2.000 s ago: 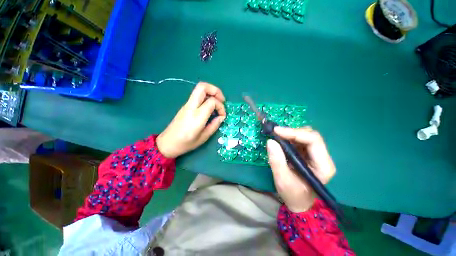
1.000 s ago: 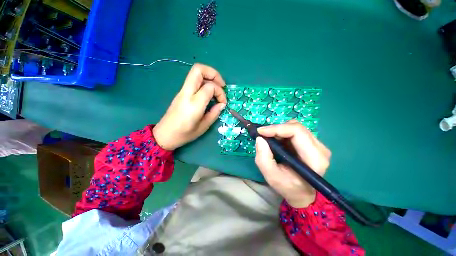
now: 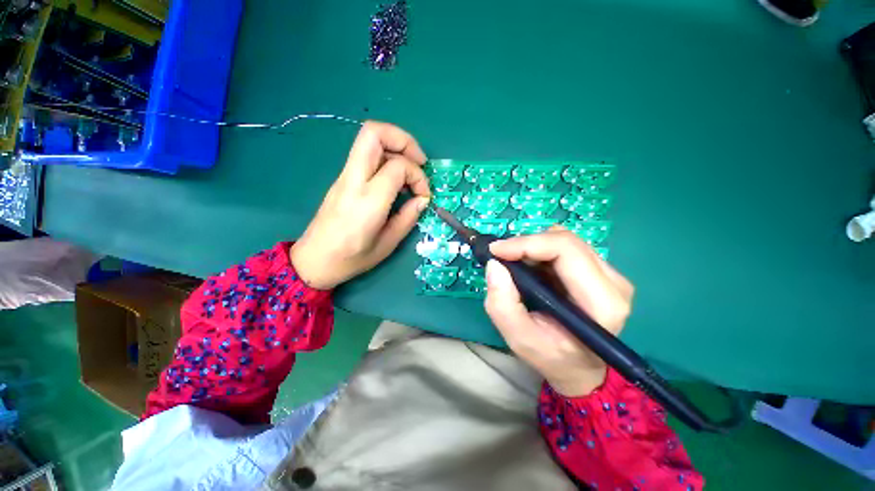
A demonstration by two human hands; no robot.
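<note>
My right hand (image 3: 559, 309) holds a black soldering iron (image 3: 600, 338) like a pen. Its tip points up and left at the left part of a green circuit board panel (image 3: 537, 204) lying flat on the green mat. My left hand (image 3: 363, 208) has its fingertips pinched at the panel's left edge, close to the iron's tip. A thin silvery solder wire (image 3: 312, 116) runs from the blue bin to my left hand. The fingers hide its end, and whether the tip touches is too small to tell.
A pile of tiny dark components (image 3: 388, 35) lies beyond the panel. A blue bin (image 3: 204, 91) with boards stands at left. A cardboard box (image 3: 128, 336) is below the bench. A white piece (image 3: 862, 226) and a black object (image 3: 862, 67) are at the right edge.
The iron's tip has moved left and down from above the panel's upper middle to beside my left fingertips. The view has shifted, and the second panel has left it.
</note>
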